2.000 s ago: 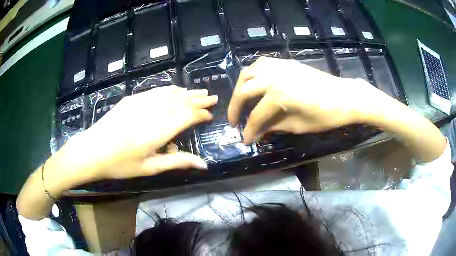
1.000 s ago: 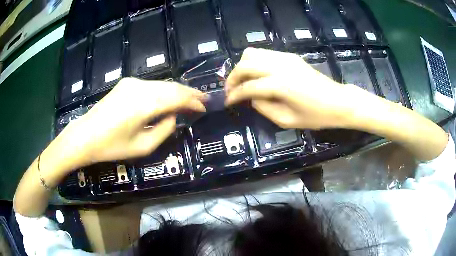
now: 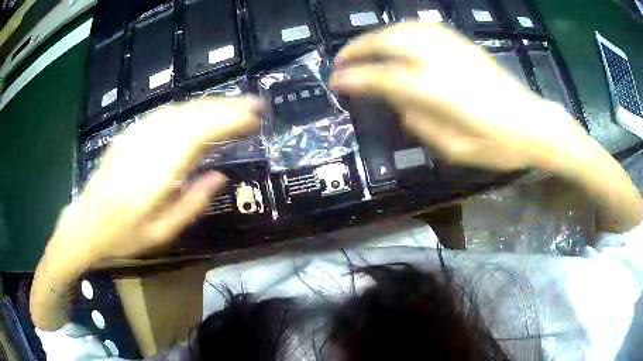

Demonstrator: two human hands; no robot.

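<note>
A flat black unit (image 3: 303,106) with a row of small pale icons lies in the near row of the tray, between my hands. Clear wrinkled film (image 3: 312,144) covers its middle and upper end with glare. A printed panel (image 3: 317,182) with white lines and a small phone-shaped picture shows below the film. My left hand (image 3: 151,162) is blurred, fingers apart, at the unit's left side. My right hand (image 3: 423,88) is blurred at its upper right, fingertips near the unit's edge; whether they touch the film cannot be told.
The black tray (image 3: 317,218) holds a far row of black units with white labels (image 3: 221,54). A white-edged sheet with a dark grid (image 3: 620,84) lies on the green bench at right. Clear plastic bags (image 3: 522,218) and a brown carton (image 3: 166,303) are below the bench edge.
My hands have moved apart from the unit's middle, the right one up and outward. The film, earlier bunched near the upper end, now spreads down over the unit's middle.
</note>
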